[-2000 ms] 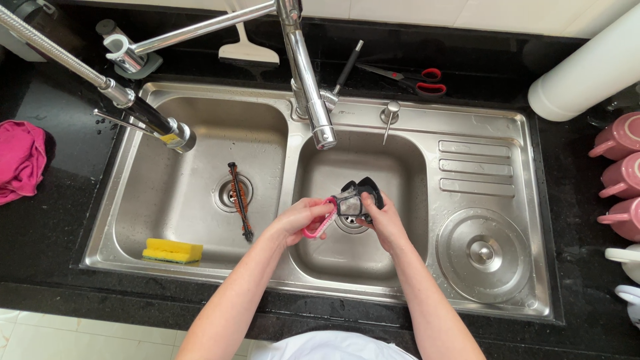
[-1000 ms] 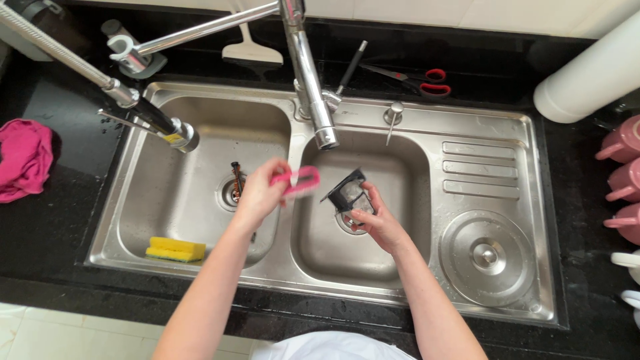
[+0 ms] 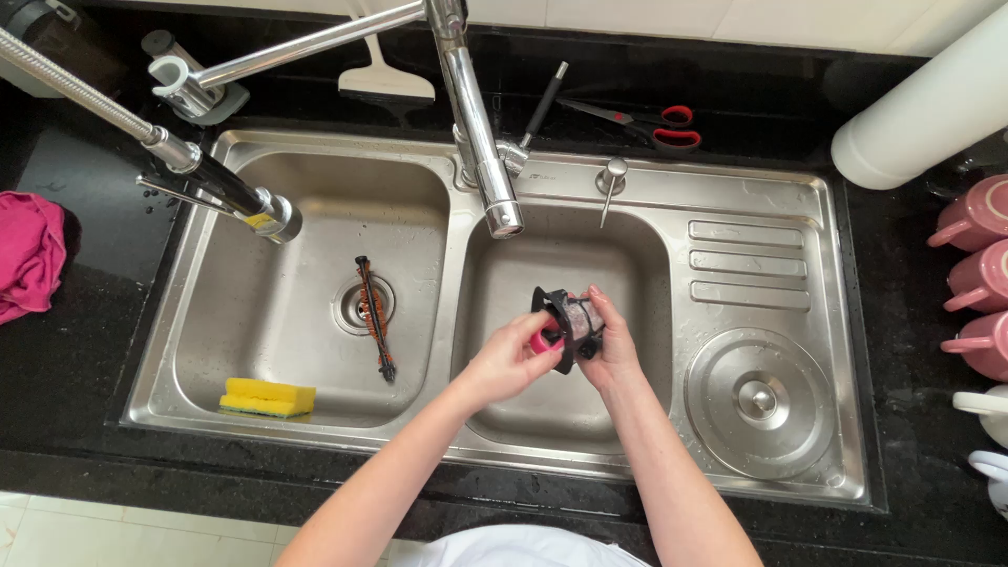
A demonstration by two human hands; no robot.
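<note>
Over the right basin, my right hand (image 3: 613, 339) holds a black plastic filter frame with greyish mesh (image 3: 581, 321). My left hand (image 3: 512, 354) grips a small pink item (image 3: 545, 340), its far end inside the frame's open side; the fingers partly hide what it is. A black roller brush with orange-brown bristles (image 3: 373, 315) lies across the drain of the left basin. At that basin's front left corner rests a yellow sponge with a green scouring side (image 3: 268, 397).
Above the basins reach a chrome faucet spout (image 3: 488, 165) and a spray head (image 3: 272, 216). Red-handled scissors (image 3: 642, 124) and a white squeegee (image 3: 386, 77) are behind the sink. Pink mugs (image 3: 980, 276) stand at right, a pink cloth (image 3: 27, 256) at left.
A second ago my left hand held the pink item apart, to the left of the filter frame. It has moved right, and the pink item now enters the frame, whose open side has turned toward that hand.
</note>
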